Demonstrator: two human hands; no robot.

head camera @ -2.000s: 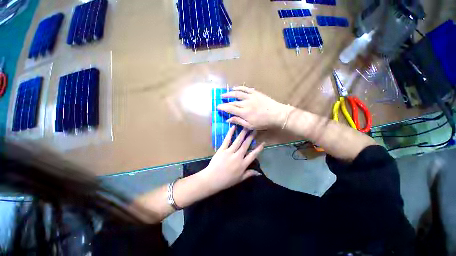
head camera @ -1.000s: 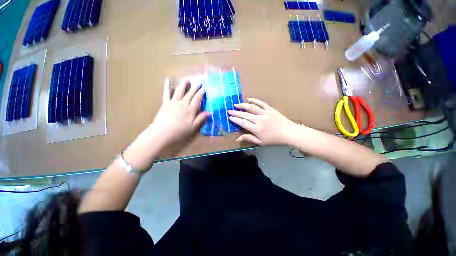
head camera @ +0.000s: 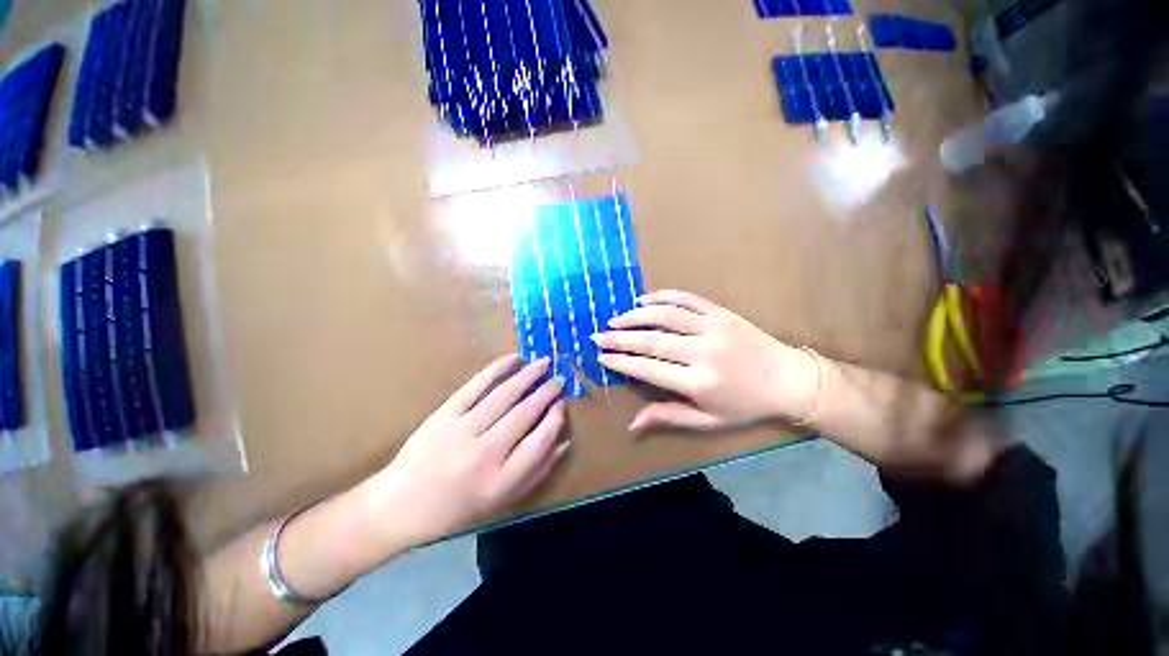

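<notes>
A blue solar cell string point(head camera: 574, 263) lies flat on the brown tabletop in front of me. Its upper part shines light blue, and thin silver ribbons stick out past its top edge. My left hand point(head camera: 481, 442) has its fingertips at the lower left corner of the string. My right hand point(head camera: 712, 359) rests its fingertips on the lower right part of it, fingers apart. The string's lower edge is partly hidden by the fingers. No tape piece can be made out.
An uneven stack of cell strings point(head camera: 513, 64) lies at top centre on a clear sheet. Neater stacks point(head camera: 126, 340) lie at left. A small cell string point(head camera: 831, 87), a white bottle point(head camera: 994, 132) and yellow-handled scissors point(head camera: 951, 340) are at right, partly blurred.
My left hand has moved from the string's upper left side down to its lower left corner. My right hand stays at its lower right. The view has shifted.
</notes>
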